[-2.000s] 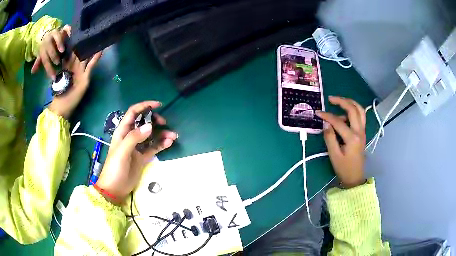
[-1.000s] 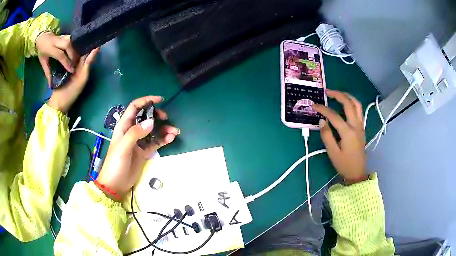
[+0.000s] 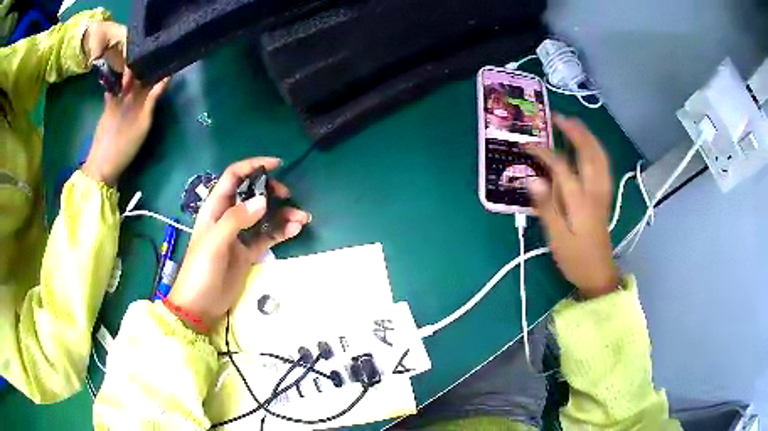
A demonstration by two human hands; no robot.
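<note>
My left hand (image 3: 232, 227) holds a small dark unit (image 3: 253, 195) between thumb and fingers, raised over the green mat; the fingers hide part of it. My right hand (image 3: 577, 202) is over the lower part of the pink-edged smartphone (image 3: 514, 139), its fingers apart and slightly blurred. The phone lies on the mat with its screen lit, showing a picture above a dark keypad. Whether a fingertip touches the screen I cannot tell. A white cable (image 3: 523, 278) runs from its lower end.
A pale paper sheet (image 3: 337, 278) holds a white power strip (image 3: 406, 324) and black leads (image 3: 328, 419). A round part (image 3: 199, 192) and blue marker (image 3: 168, 263) lie left. Black foam trays (image 3: 379, 71) stand behind. Another worker's hands (image 3: 126, 126) are at left; a wall socket (image 3: 726, 139) is at right.
My right hand has moved up and further over the phone screen. My left hand keeps its hold on the dark unit. The other worker's hands have moved up with their dark unit.
</note>
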